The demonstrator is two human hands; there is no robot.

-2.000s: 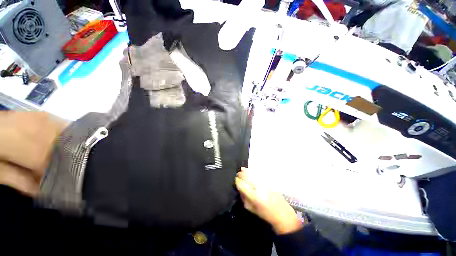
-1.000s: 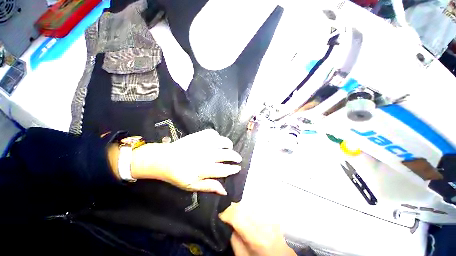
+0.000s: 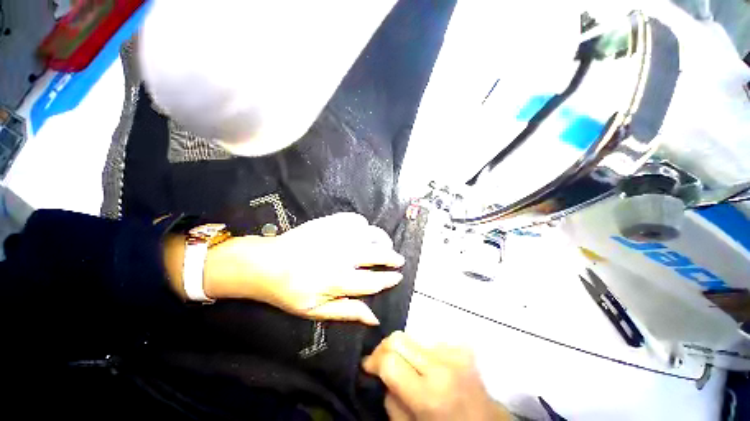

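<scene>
Black fabric (image 3: 238,185) lies on the white machine table, its right edge running up to the presser foot (image 3: 416,210) of the sewing machine (image 3: 526,123). My left hand (image 3: 329,267) lies flat on the fabric, palm down, just below and left of the presser foot, fingers a little apart. My right hand (image 3: 428,374) is at the fabric's lower right edge, thumb and fingertips pinching it. Pale L-shaped details show above and below my left wrist. A checked grey piece (image 3: 196,146) shows at upper left, partly covered by a large blurred white shape.
Black thread snips (image 3: 613,308) lie right of the needle. A large blurred white machine part (image 3: 255,66) fills the upper left foreground. A red tray (image 3: 86,33) stands at far upper left. A small grey rectangular device (image 3: 10,136) is at the left edge.
My left hand came from the far left onto the black fabric beside my right hand, then stayed there. The view has moved closer to the machine head, and the white shape covers more of the checked piece.
</scene>
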